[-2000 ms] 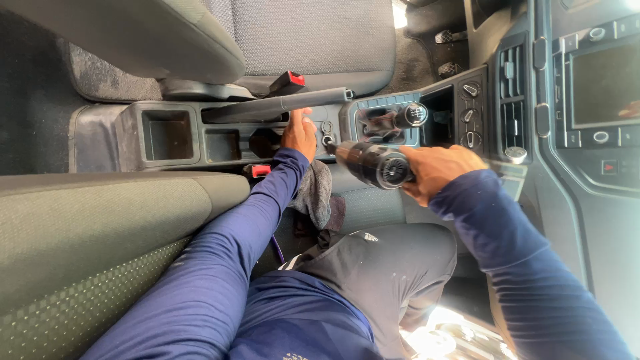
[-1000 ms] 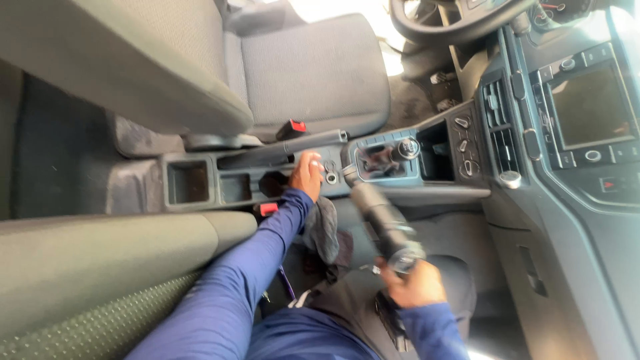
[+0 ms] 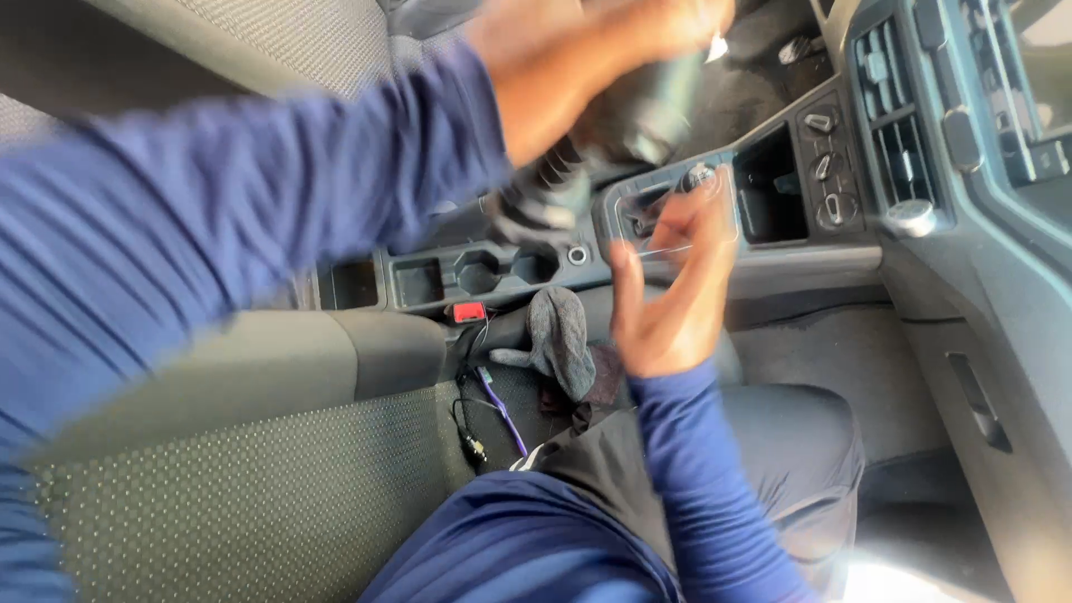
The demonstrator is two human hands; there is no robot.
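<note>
My left hand point(image 3: 682, 29) is at the top edge, blurred and partly cut off, at the end of an arm reaching across the view. It appears closed around a black cylindrical handheld tool point(image 3: 653, 113), also blurred, over the far side of the centre console point(image 3: 502, 293). My right hand point(image 3: 674, 301) is empty with its fingers apart, its fingertips in front of the gear lever point(image 3: 699, 177). A grey fabric glove or cloth point(image 3: 559, 335) lies beside the console. Nearer my lap, a purple toothbrush-like brush point(image 3: 505, 410) lies on the seat.
A thin black cable with a plug point(image 3: 475, 448) lies beside the brush. A red seat-belt buckle point(image 3: 469, 312) stands at the console's near side. The dashboard vents point(image 3: 900, 155) and round control knobs point(image 3: 825, 167) are on the right. The patterned seat backrest point(image 3: 251, 494) fills the lower left.
My left hand has left the console and moved to the far side. The black tool, earlier in my right hand, is now by my left hand; my right hand has let go of it.
</note>
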